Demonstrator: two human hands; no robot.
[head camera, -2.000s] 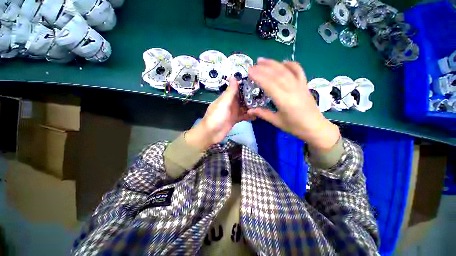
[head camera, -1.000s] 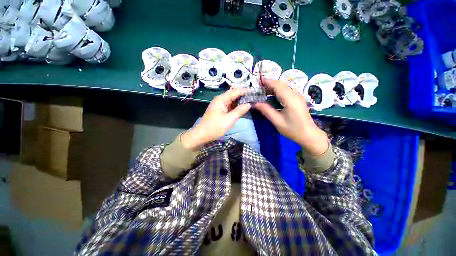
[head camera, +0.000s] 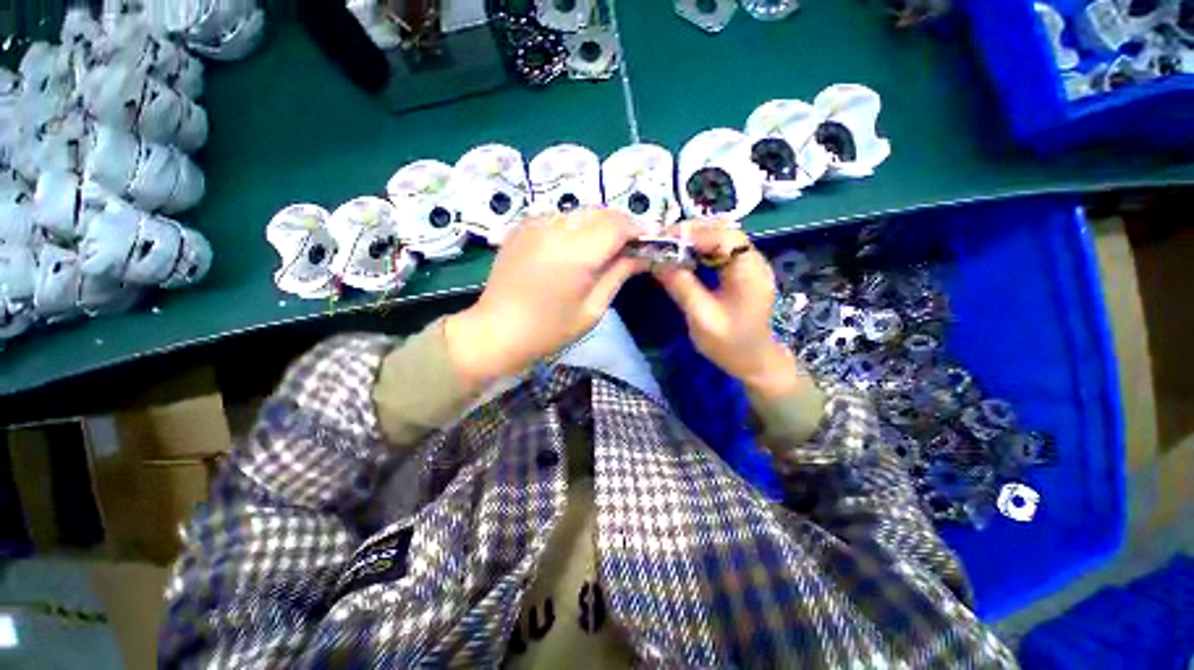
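My left hand (head camera: 550, 282) and my right hand (head camera: 733, 301) meet at the bench edge. Their fingers hold a small grey disc part (head camera: 661, 251) between them, seen nearly edge-on and mostly covered by the fingers. A curved row of several white camera housings (head camera: 490, 194) stands along the bench edge just behind the hands. Each has a dark round centre, and thin wires show at the left ones. The housings at the right end (head camera: 849, 131) have larger dark centres.
White housings are piled at the left (head camera: 98, 170). A metal box (head camera: 445, 66) and dark and silver discs (head camera: 592, 52) lie at the back. A blue bin (head camera: 1019, 98) stands at the back right. A large lower blue bin (head camera: 1093, 393) holds grey-silver parts. Cardboard boxes (head camera: 164, 458) stand lower left.
The view has turned to the right, so more of the lower blue bin shows. The hands still hold the grey part together, now nearly edge-on; the right hand has come down from over it.
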